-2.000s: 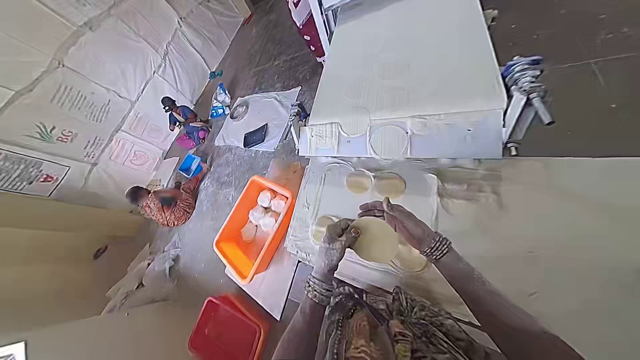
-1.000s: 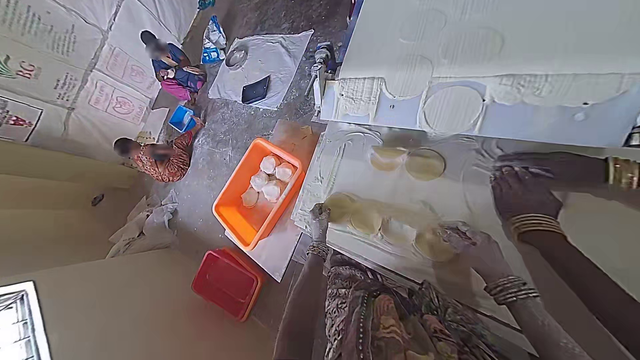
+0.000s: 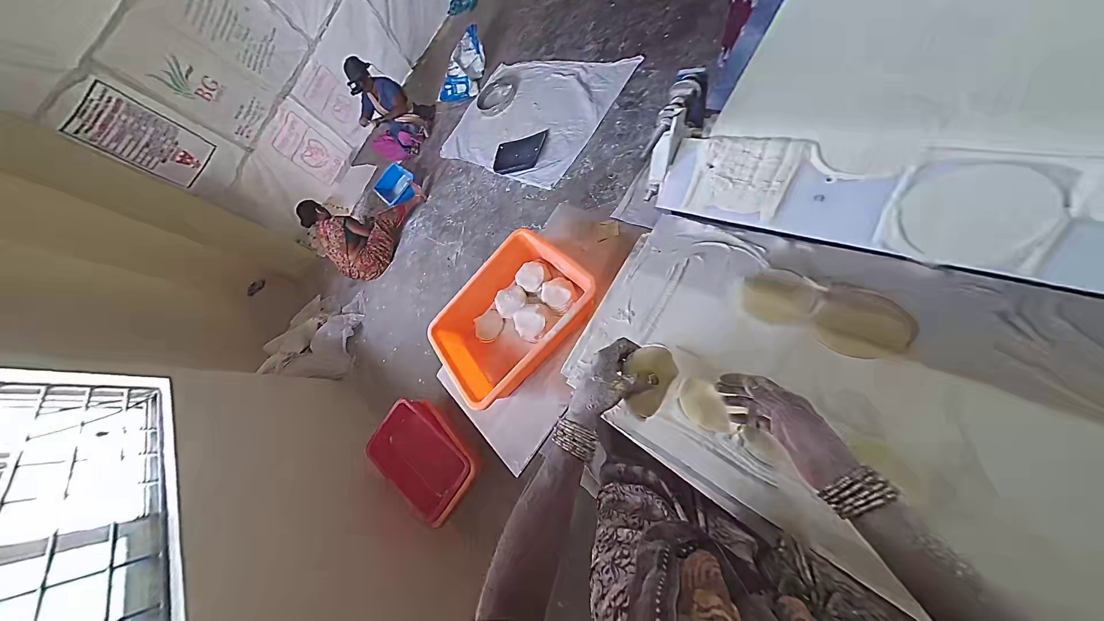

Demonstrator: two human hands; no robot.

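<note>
My left hand [image 3: 611,375], dusted white and with bangles at the wrist, grips the edge of a round flat dough disc [image 3: 651,382] at the near left of the floured table. Beside it lies a second dough disc [image 3: 703,404], with the fingers of my right hand [image 3: 772,418] spread at its right edge; whether they hold it is blurred. Farther back on the table are two more dough stacks, one on the left [image 3: 779,295] and a larger one [image 3: 865,321] touching it. A pale yellow patch shows behind my right wrist, too blurred to name.
Left of the floured table [image 3: 966,431] stands an orange plastic crate [image 3: 457,349] with several white rounds [image 3: 529,322]. A red tray [image 3: 420,460] lies nearer. A second white table [image 3: 914,78] adjoins behind. Two people [image 3: 354,246] sit on the floor by the wall.
The co-worker's hands at the table's right have left the view. My left hand now holds a disc off the row of discs, and my right hand has moved left along the table.
</note>
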